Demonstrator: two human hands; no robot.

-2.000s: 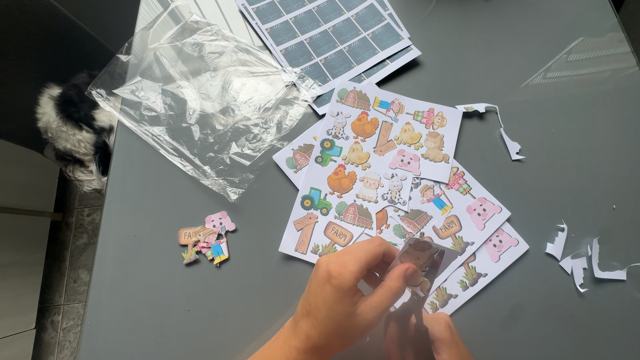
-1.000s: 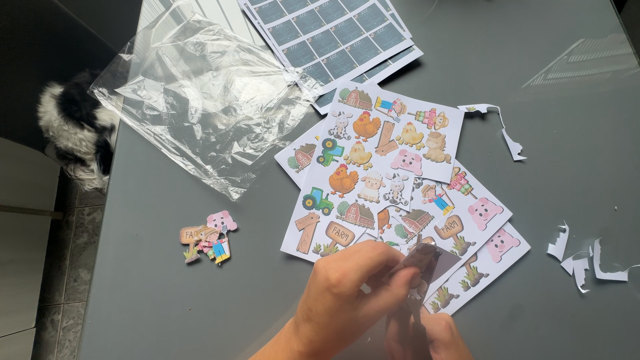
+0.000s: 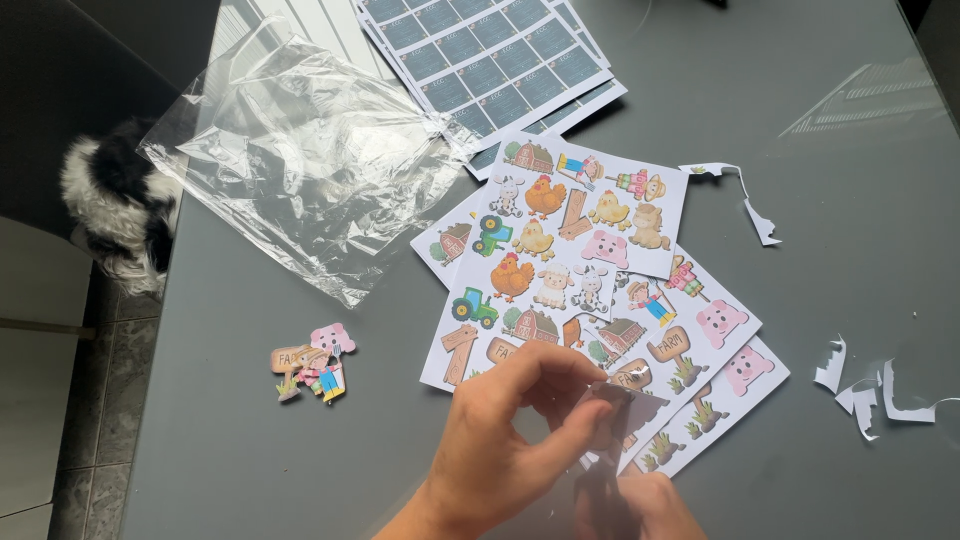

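My left hand (image 3: 502, 442) pinches a small piece of printed paper (image 3: 641, 409) between thumb and fingers. At the bottom, my right hand (image 3: 660, 506) is closed around what look like dark scissors (image 3: 600, 480), blurred and partly hidden; their blades cannot be made out clearly. Both hands are over the lower part of overlapping white sheets (image 3: 645, 259) printed with farm animals, barns, tractors and signs. The top sheet has a cut, stepped edge at its lower right. Left of my hands lies a small pile of cut-out figures (image 3: 319, 367), with a pink pig, a sign and a farmer figure.
A crumpled clear plastic bag (image 3: 300, 165) lies at the upper left of the grey table (image 3: 225, 465). Sheets of dark printed cards (image 3: 495, 67) are at the top. Paper scraps (image 3: 907, 412) lie right, another scrap (image 3: 761, 225) higher up. A black-and-white furry animal (image 3: 120, 202) is beyond the left edge.
The paper piece in my left hand has turned and shifted a little, and the fingers have changed their hold slightly. The pile of cut-outs and the scraps have stayed put.
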